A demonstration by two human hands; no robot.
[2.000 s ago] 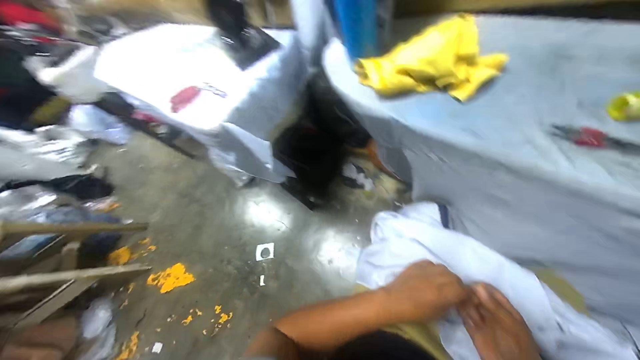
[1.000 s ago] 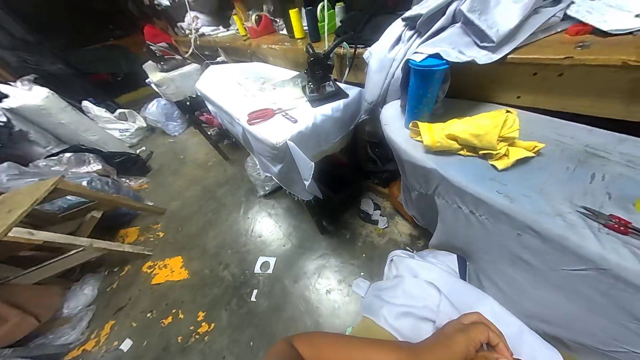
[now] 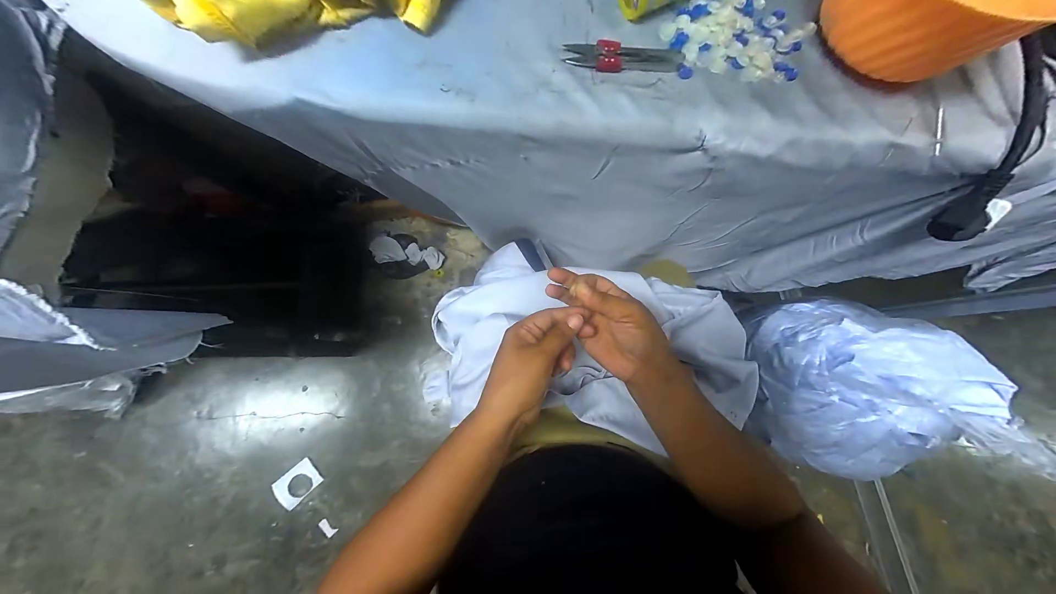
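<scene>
Both of my hands meet above a light bluish-white cloth garment (image 3: 487, 305) bunched in front of me, which has a dark strip at its upper edge. My left hand (image 3: 536, 346) has its thumb and index finger pinched together at the fingers of my right hand (image 3: 610, 318). The right thumb and index finger are close together. Whether something tiny, such as a thread, lies between the fingertips is too small to tell. On the cloth-covered table, thread snips with red bands (image 3: 619, 58) lie beside a pile of small white and blue pieces (image 3: 730, 37).
The covered table (image 3: 528, 173) spans the view ahead. On it are a yellow cloth (image 3: 264, 18) and an orange container (image 3: 932, 37); a black cable with a plug (image 3: 969, 214) hangs at the right. A stuffed plastic bag (image 3: 874, 388) stands right of the garment. Paper scraps (image 3: 297, 484) lie on the floor.
The view has swung right and down, bringing the plastic bag and orange container into sight. Both hands now show above the garment, their fingertips together; one second ago only one hand showed clearly.
</scene>
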